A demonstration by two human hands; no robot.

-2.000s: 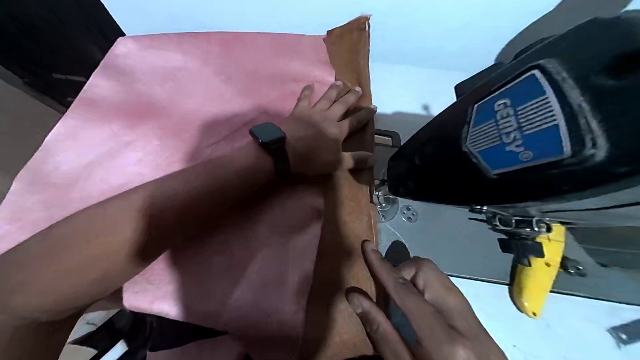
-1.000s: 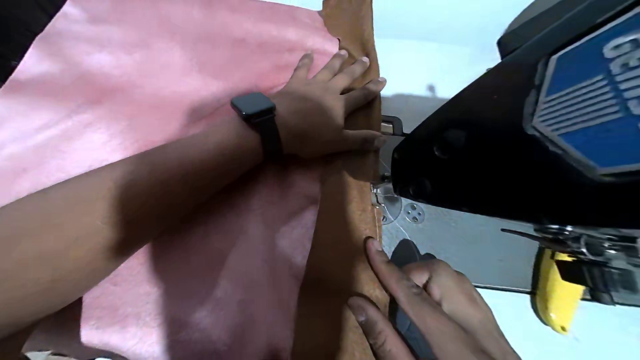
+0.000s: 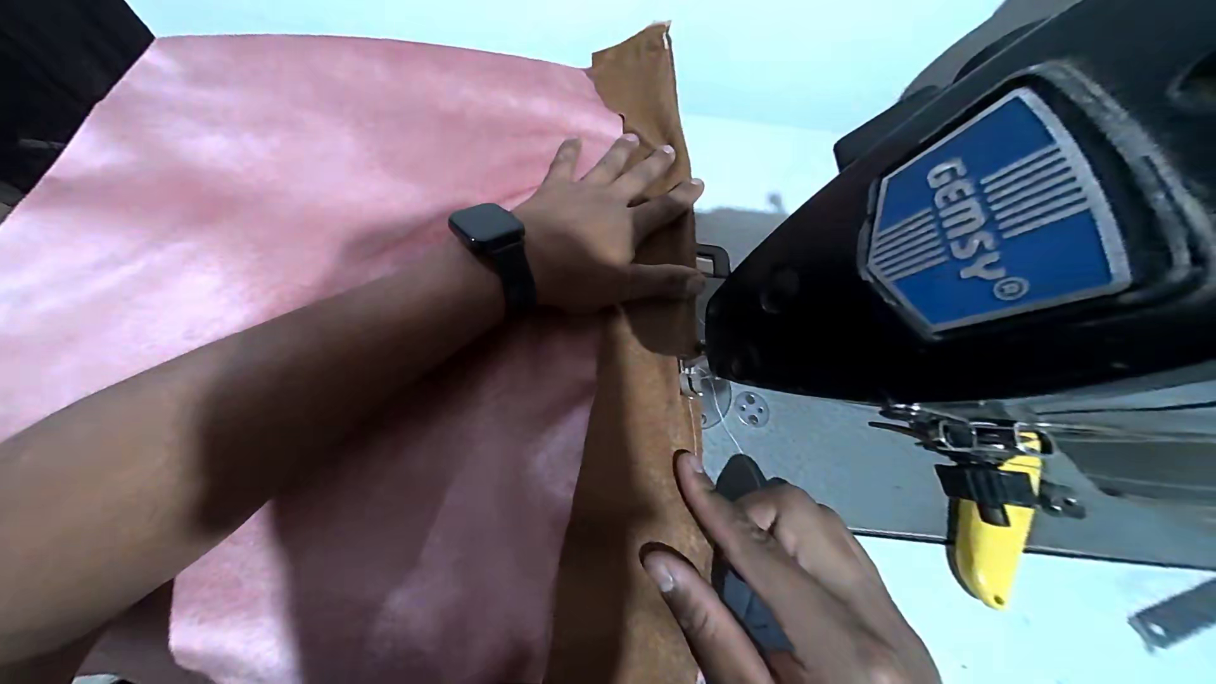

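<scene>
A large pink leather piece with a brown strip along its right edge lies at the presser foot of a black sewing machine. My left hand, with a smartwatch on the wrist, rests flat across the strip above the foot, fingers spread. Below the foot, my right hand has its thumb and index fingertip on the strip's edge. A dark grey tool sits under its other fingers, mostly hidden. A line of stitching shows near the strip's edge.
The machine head fills the right side. Beneath it, a yellow-handled tool lies by the thread guides, across the edge of the metal bed. A grey metal piece is on the white table at lower right. Something dark occupies the upper left corner.
The view moved closer and then back. Both hands keep about the same places on the brown strip.
</scene>
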